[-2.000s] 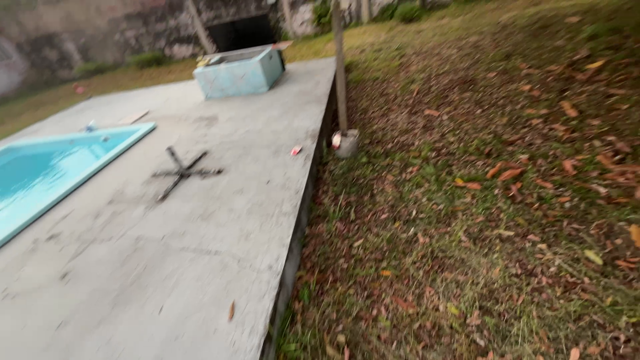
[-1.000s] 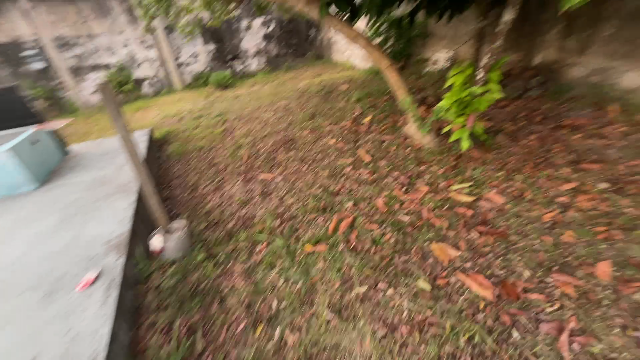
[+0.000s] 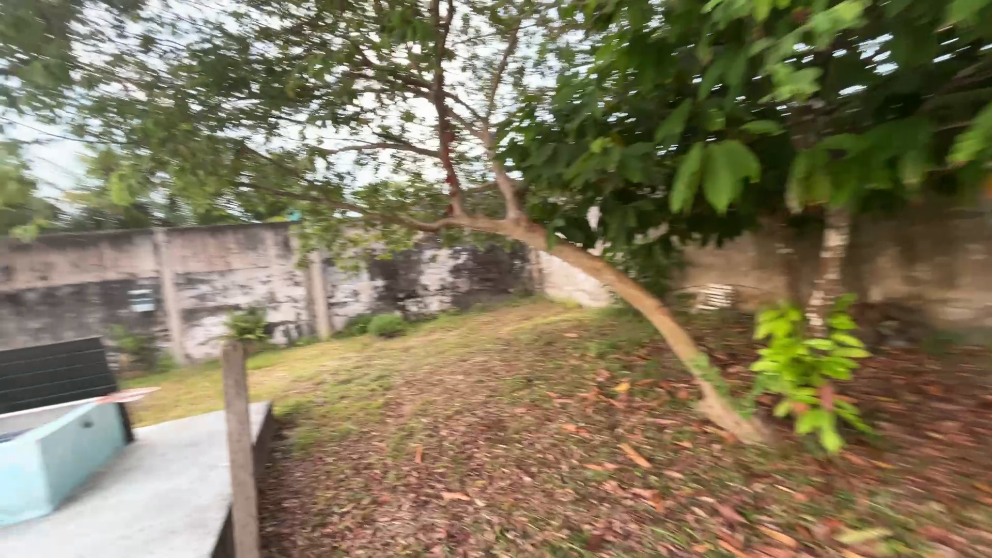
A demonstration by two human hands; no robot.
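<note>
Neither my left hand nor my right hand shows in the head view, so what they hold is hidden. A leaning tree trunk (image 3: 659, 310) rises from leaf-strewn ground and forks into leafy branches. Beside its base stands a small plant with bright green leaves (image 3: 814, 372). At the lower left, a light blue box-like basin (image 3: 81, 449) sits on a raised concrete slab (image 3: 167, 473), with a dark slatted panel (image 3: 54, 376) behind it. An upright post (image 3: 239, 449) stands at the slab's edge.
A stained concrete wall (image 3: 225, 271) runs along the back. Dry leaves (image 3: 465, 480) cover the sloping ground right of the slab, whose raised edge forms a step. Low leafy branches (image 3: 721, 170) hang at the upper right.
The view has swung right and up, from the slab and pool to the tree and wall. The blue pool and the dark cross-shaped stand seen earlier are out of view.
</note>
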